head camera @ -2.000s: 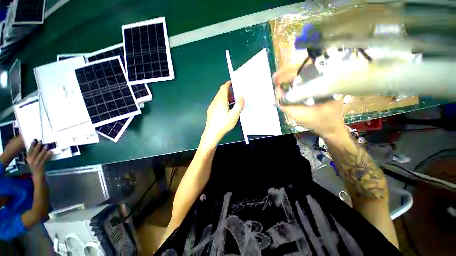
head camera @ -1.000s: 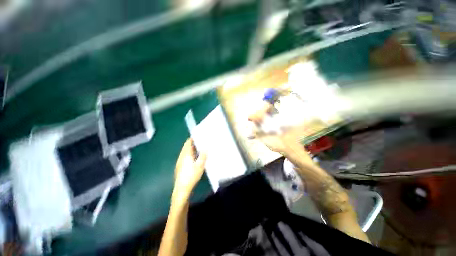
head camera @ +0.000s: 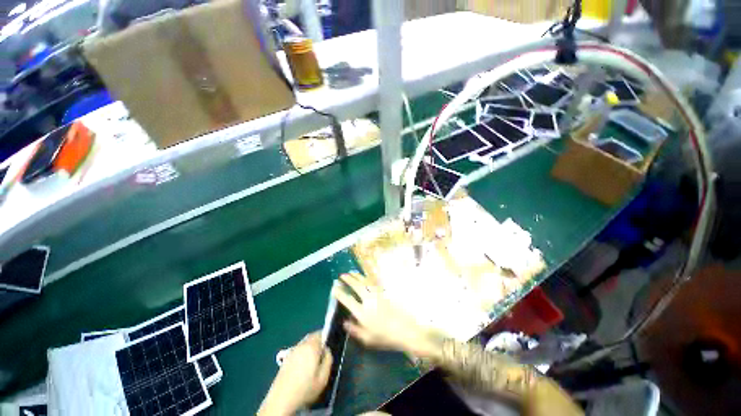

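Note:
A solar panel (head camera: 332,355) stands on edge, dark side partly visible, at the bench's near edge. My left hand (head camera: 306,374) grips its left side. My right hand (head camera: 376,314) is at its upper end, with the fingers on it. Whether a second plate is joined to it cannot be told. The glue gun (head camera: 417,231) is upright over the tan glue board (head camera: 371,254), and its pale hose (head camera: 701,168) loops up and to the right. A crumpled white rag (head camera: 510,245) lies on the board.
Overlapping panels (head camera: 219,309) and a white back (head camera: 84,378) lie at left. More panels (head camera: 501,134) lie farther along the green bench. A cardboard box (head camera: 597,171) stands at right. A pole (head camera: 390,106) rises beyond the board. A large carton (head camera: 191,71) sits on the shelf.
The view has tilted up towards the far bench. My right hand has let go of the glue gun and moved left onto the panel. The open V of plates now appears as one narrow edge.

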